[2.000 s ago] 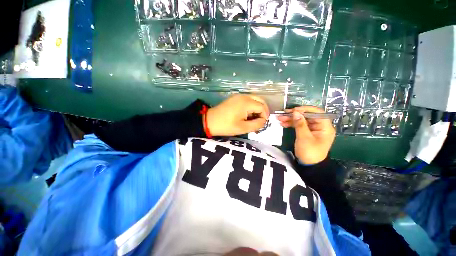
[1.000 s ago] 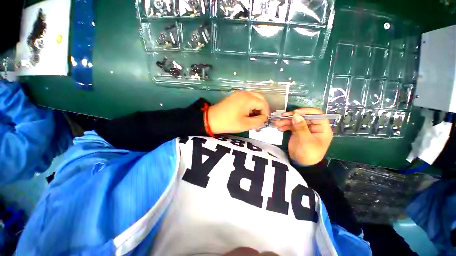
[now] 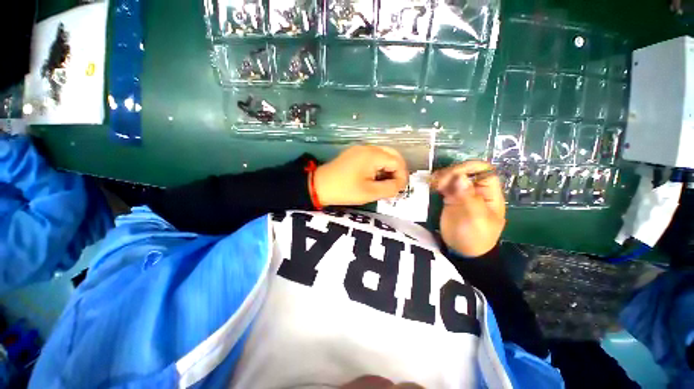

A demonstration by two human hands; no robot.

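Note:
My left hand (image 3: 359, 176), with a red wristband, has its fingertips pinched on a small dark and silvery module (image 3: 406, 191), mostly hidden by the fingers. My right hand (image 3: 473, 209) is just right of it, fingers bent around thin tweezers (image 3: 481, 175); its fingertips are blurred. A small gap shows between the two hands. A work card (image 3: 416, 207), white at its lower part, lies under the hands.
A clear tray (image 3: 348, 62) with large pockets holds dark parts ahead. A smaller-pocket tray (image 3: 557, 95) is at right, beside a white box (image 3: 660, 102). A white sheet (image 3: 85, 45) and blue strip (image 3: 125, 68) lie far left. A neighbour's blue sleeve (image 3: 34, 205) is at left.
My right hand has drawn slightly away from my left fingertips, and the tweezers have turned and look shorter and blurred. My left hand has hardly moved.

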